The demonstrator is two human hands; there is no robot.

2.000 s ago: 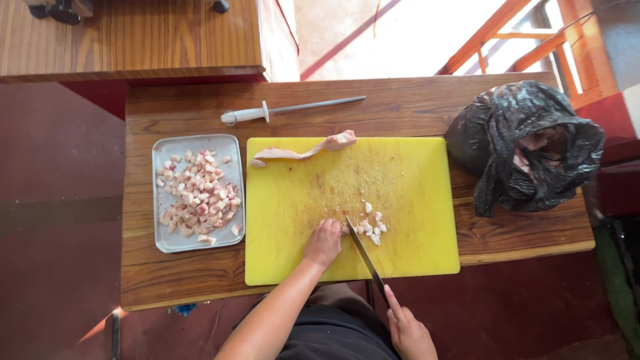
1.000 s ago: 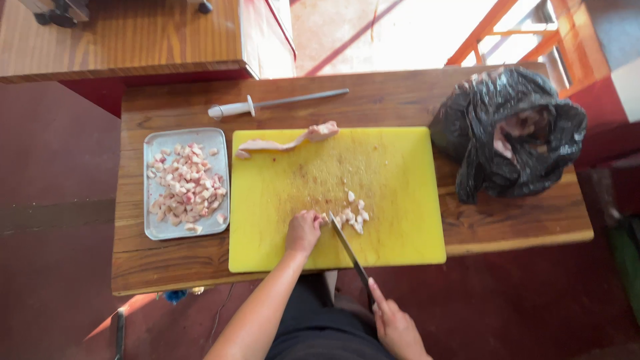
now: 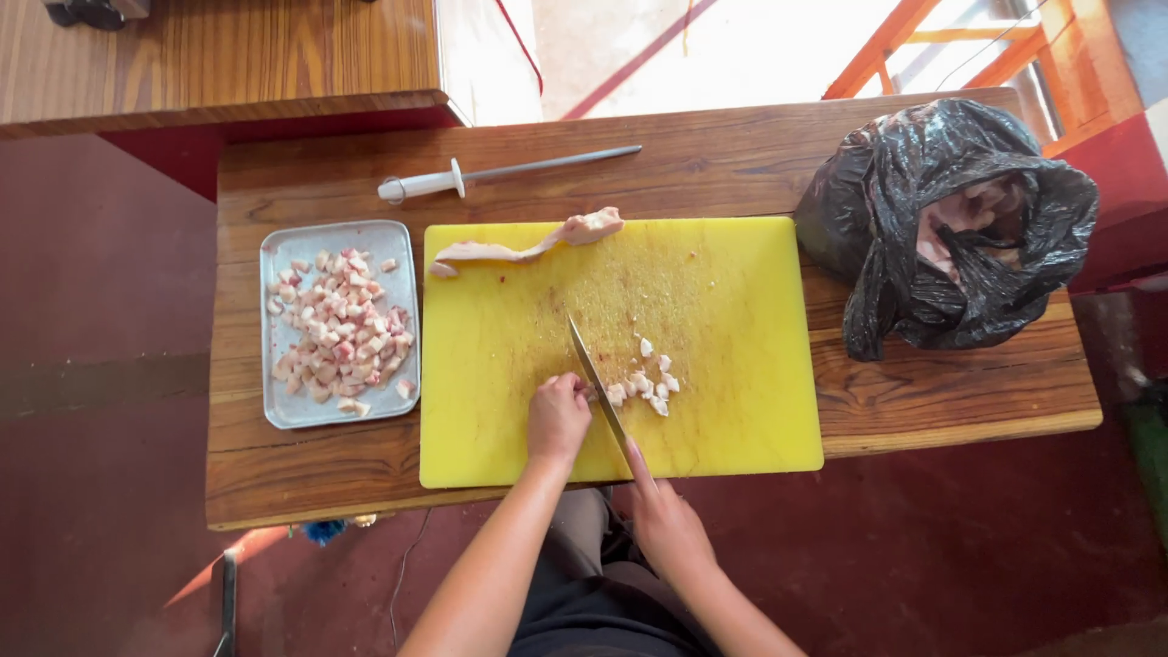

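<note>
My left hand (image 3: 558,415) pinches a small piece of pale meat or fat (image 3: 586,392) on the yellow cutting board (image 3: 748,365). In my right hand (image 3: 668,525) is a kitchen knife (image 3: 599,388), its blade slanting up and left across the board, right beside my left fingertips. Small pale diced pieces (image 3: 661,388) lie to the right of the blade. A long strip of pale meat or fat (image 3: 529,248) lies along the board's upper left edge. Left of the board, a metal tray (image 3: 279,406) holds a heap of diced pieces (image 3: 342,328).
A honing steel (image 3: 511,173) with a white handle lies behind the board on the wooden table (image 3: 967,383). At the right stands an open black plastic bag (image 3: 912,210) with pale meat inside. Another wooden surface (image 3: 274,55) adjoins at the upper left.
The knife and my right hand have shifted slightly, with the blade now reaching farther past my left fingertips. My left hand stays at the lower middle of the board.
</note>
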